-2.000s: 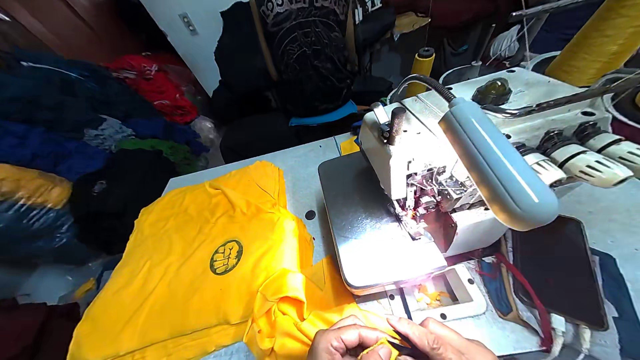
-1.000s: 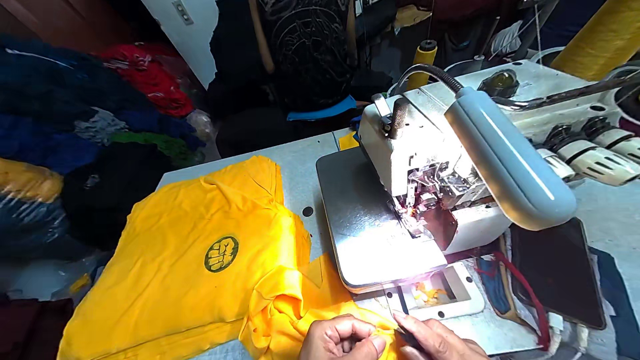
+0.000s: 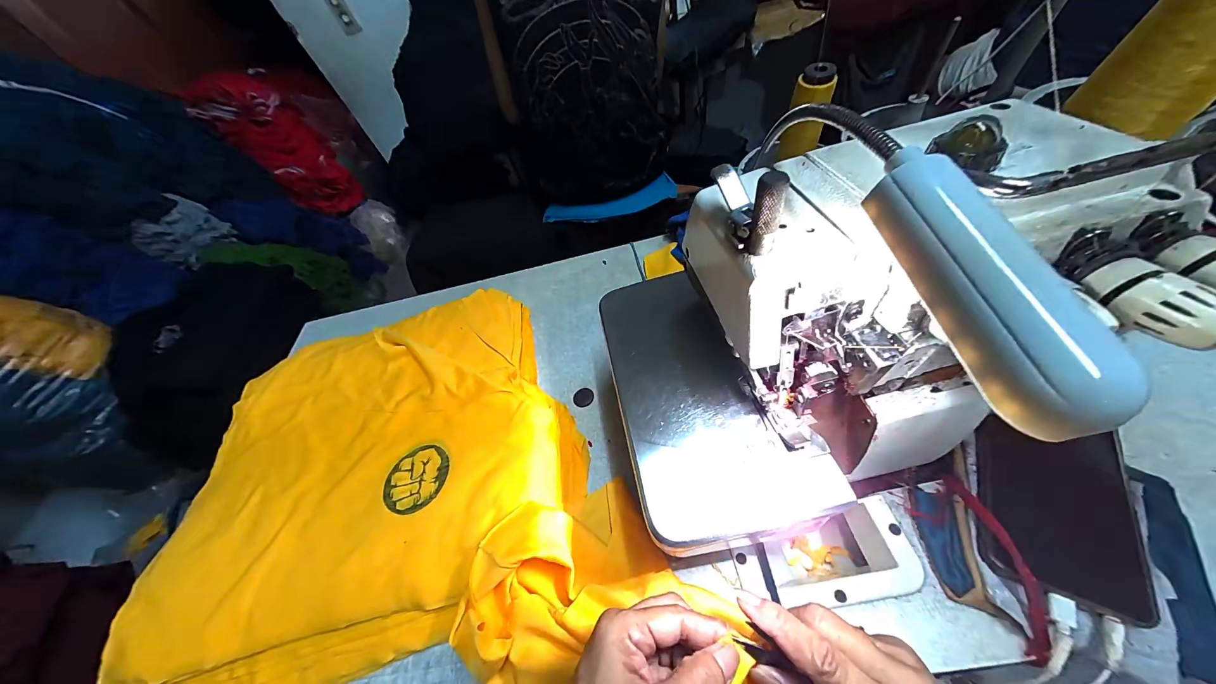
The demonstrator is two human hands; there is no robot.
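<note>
Yellow fabric (image 3: 560,589) is pinched between the fingers and thumb of my left hand (image 3: 655,646) at the bottom of the head view. Close on its right, my right hand (image 3: 826,646) holds a small dark tool, its kind not clear, against the fabric edge. The bunched fabric runs left to a yellow garment (image 3: 332,475) with a dark round fist print, spread on the table. Above my hands stands an overlock sewing machine (image 3: 760,285) with a polished metal plate (image 3: 722,446), lit by a grey lamp (image 3: 1007,294).
A recessed tray (image 3: 902,565) with yellow scraps lies just above my right hand. A dark phone or tablet (image 3: 1064,522) with white cables and a red strap (image 3: 997,541) are at the right. Clothing heaps (image 3: 275,142) fill the left, beyond the table edge. A yellow thread cone (image 3: 807,109) stands behind the machine.
Both hands stay low over the yellow fabric. Their fingers have shifted slightly and come closer together than one second ago. The spread garment and the machine have not plainly moved.
</note>
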